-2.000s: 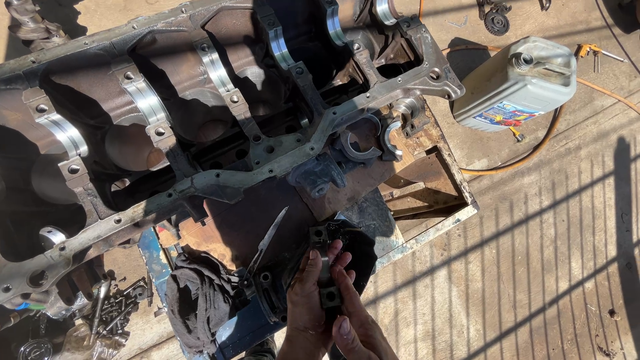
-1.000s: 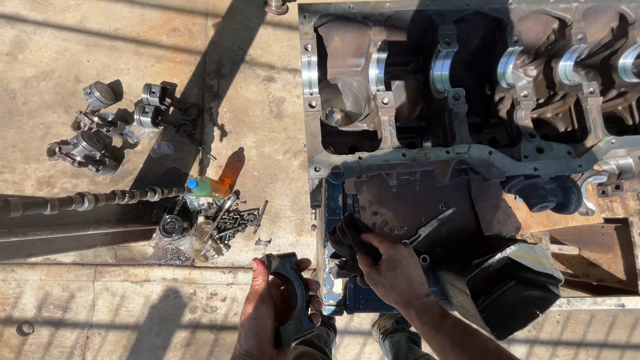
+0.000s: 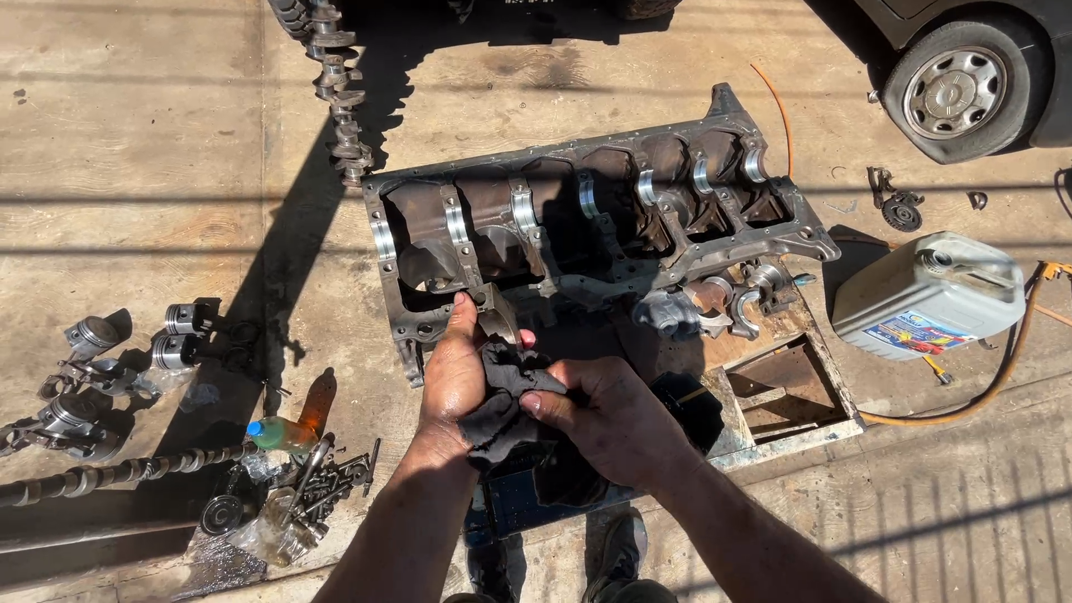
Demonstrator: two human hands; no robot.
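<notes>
My left hand point(image 3: 455, 377) holds a curved metal bearing cap point(image 3: 496, 314), its thumb along the cap's outer end. A black cloth point(image 3: 511, 381) is bunched against the cap's lower part, pinched between the thumb and fingers of my right hand point(image 3: 599, 410). The cloth and my fingers hide part of the cap. Just beyond my hands lies an engine block point(image 3: 615, 268) with a row of shiny bearing saddles. More curved caps point(image 3: 744, 310) rest on the wooden bench at the block's right.
A crankshaft point(image 3: 339, 100) stands beyond the block's left end. Pistons with rods point(image 3: 75, 419), a camshaft point(image 3: 126, 477), an orange-filled bottle point(image 3: 283, 435) and loose bolts point(image 3: 331, 494) lie at left. At right are a plastic jug point(image 3: 925, 293), an orange hose point(image 3: 963, 416) and a car wheel point(image 3: 950, 96).
My hands have come together over the block's near edge; a second ago they were apart, the left with the cap, the right on the black cloth. The view has shifted widely.
</notes>
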